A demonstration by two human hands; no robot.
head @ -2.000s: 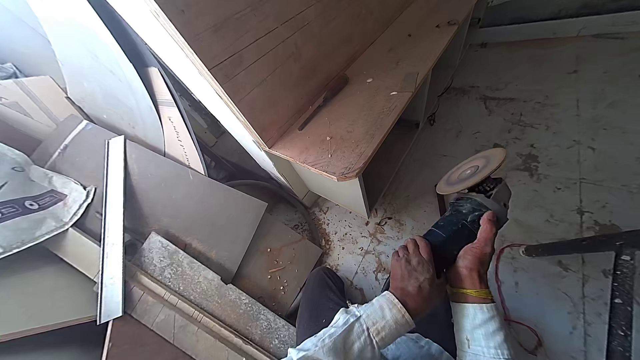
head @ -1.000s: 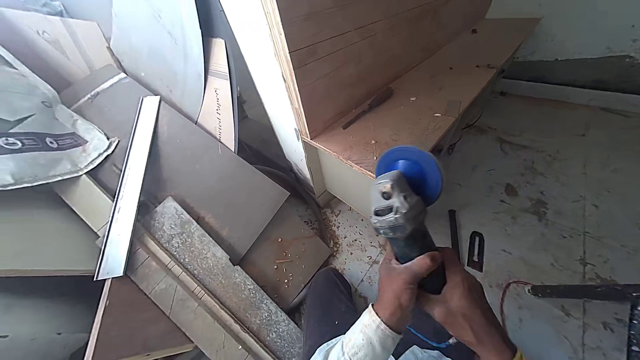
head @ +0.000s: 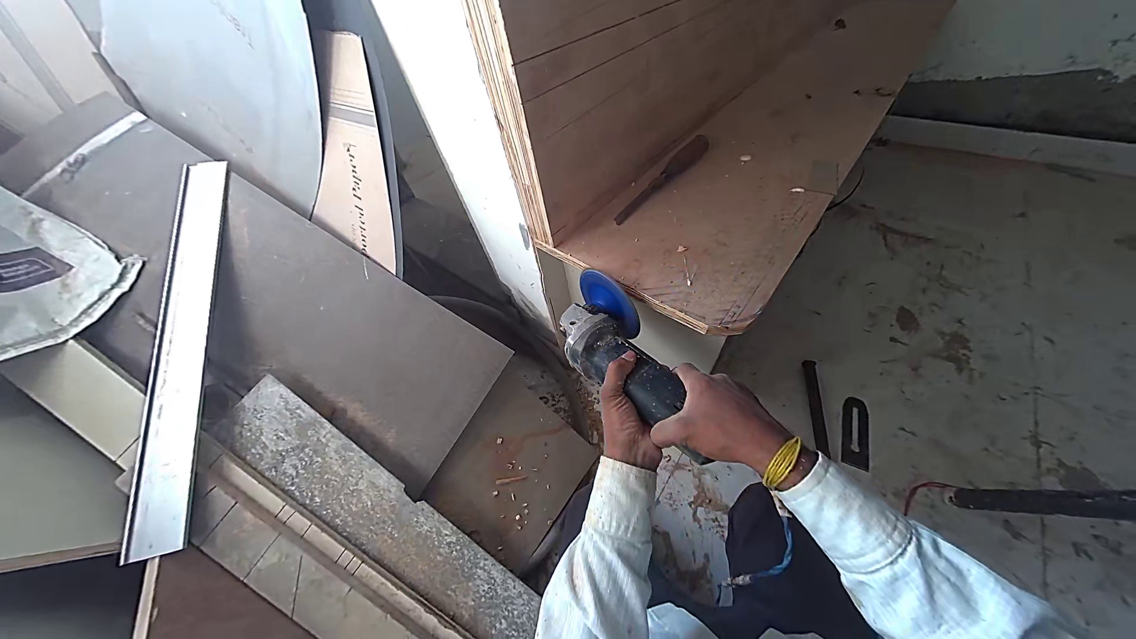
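Observation:
An angle grinder point(head: 652, 387) with a dark body is held in both hands. My left hand point(head: 628, 417) wraps the body behind the metal gear head, thumb on top. My right hand point(head: 723, 415) grips the rear of the body; a yellow band circles that wrist. The blue-backed disc point(head: 610, 303) stands at the front edge of the plywood cabinet panel point(head: 710, 257); whether it touches the edge cannot be told. On the panel lies a chisel-like tool point(head: 661, 180) with a dark handle, among a few wood chips.
A metal strip point(head: 177, 355), grey boards point(head: 355, 328), a speckled stone slab point(head: 355, 497) and a sack point(head: 53, 266) lie at the left. On the floor at the right are a dark bar point(head: 815, 408), a slotted metal piece point(head: 855, 432) and a black pole point(head: 1038, 502).
The grinder has moved from the right, over the floor, to the cabinet panel's front edge. It has turned, and its disc now shows the blue side rather than the brownish face.

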